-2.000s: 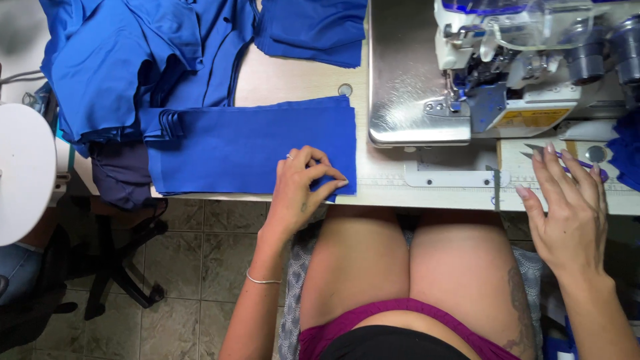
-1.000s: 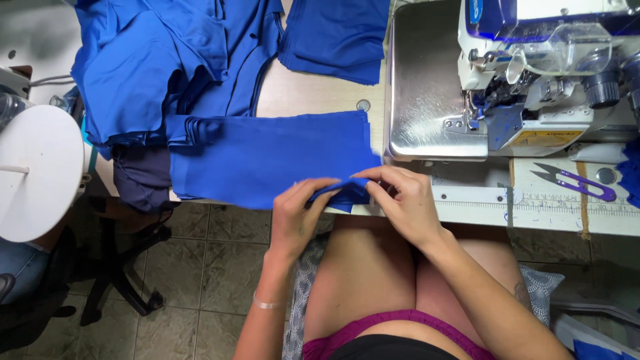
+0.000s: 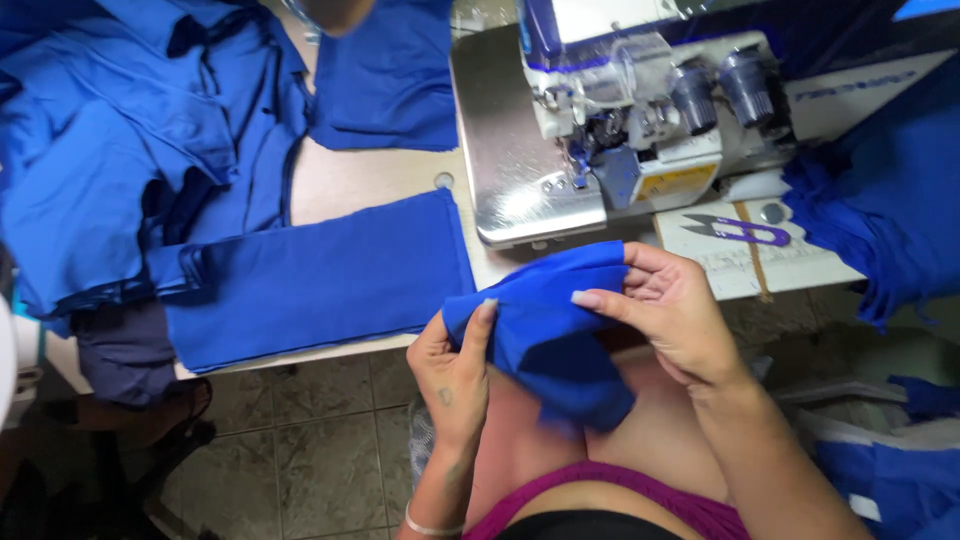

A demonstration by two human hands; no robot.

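A blue fabric piece [image 3: 555, 322] is stretched between my two hands above my lap, folded along its upper edge, its lower part hanging loose. My left hand [image 3: 457, 367] pinches its left end between thumb and fingers. At the right end my right hand [image 3: 667, 315] grips it the same way, thumb on top. Left of my hands, a stack of blue fabric panels [image 3: 322, 285] lies along the table's front edge. The metal plate of an overlock sewing machine [image 3: 525, 150] is just beyond the held piece.
Heaped blue fabric [image 3: 135, 135] covers the left of the table [image 3: 352, 180], with another blue stack [image 3: 390, 82] behind. Purple thread snips [image 3: 739, 229] lie right of the machine, near more blue fabric [image 3: 892, 195]. Part of a white disc shows at the far left edge.
Both hands have moved right from the stack's corner and now hold a blue piece up between them. Two seconds ago my right hand was beside the thread snips. The view has shifted and tilted.
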